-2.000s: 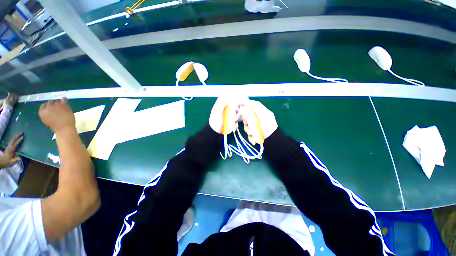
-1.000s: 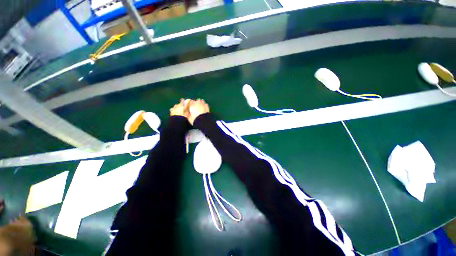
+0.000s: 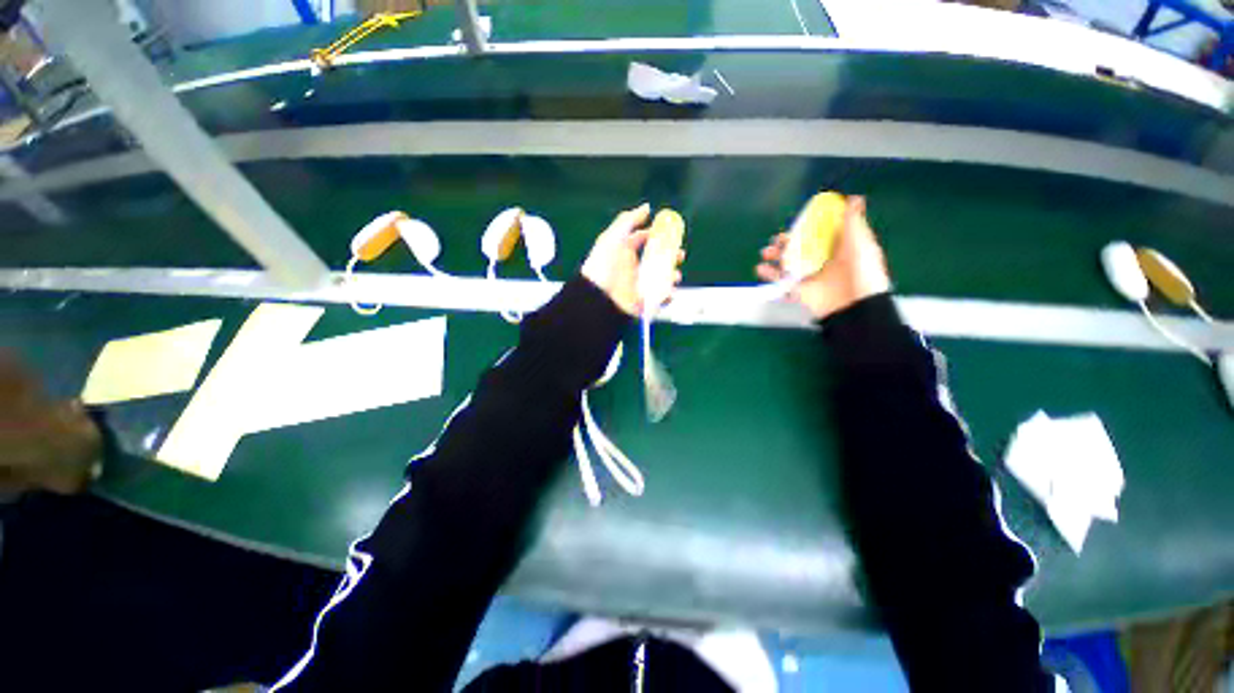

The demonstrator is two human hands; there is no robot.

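My left hand [image 3: 620, 261] holds an oval corded piece [image 3: 662, 252] with its yellow-tan side showing; its white cord hangs down over the near side of the rail. My right hand [image 3: 847, 257] holds another oval piece [image 3: 816, 236], yellow-tan face up. The two hands are apart, over the pale rail. Two white cord loops [image 3: 606, 454] lie on the green bench by my left forearm, which hides most of what they belong to. Two pairs of white and yellow-tan pieces stand beyond the rail, one at the left [image 3: 421, 241] and one nearer my left hand [image 3: 537, 241].
The pale rail [image 3: 988, 318] crosses the green bench. White paper strips [image 3: 359, 376] and a cream strip [image 3: 153, 362] lie left. A crumpled white sheet [image 3: 1066, 471] lies right. Another corded pair [image 3: 1123, 271] is at far right. A blurred person's arm [image 3: 41, 431] is at the left edge.
My hands have separated, the right moving right, and each now holds a piece. The two single pieces beyond the rail are gone from their spots. Two pairs now stand at the left.
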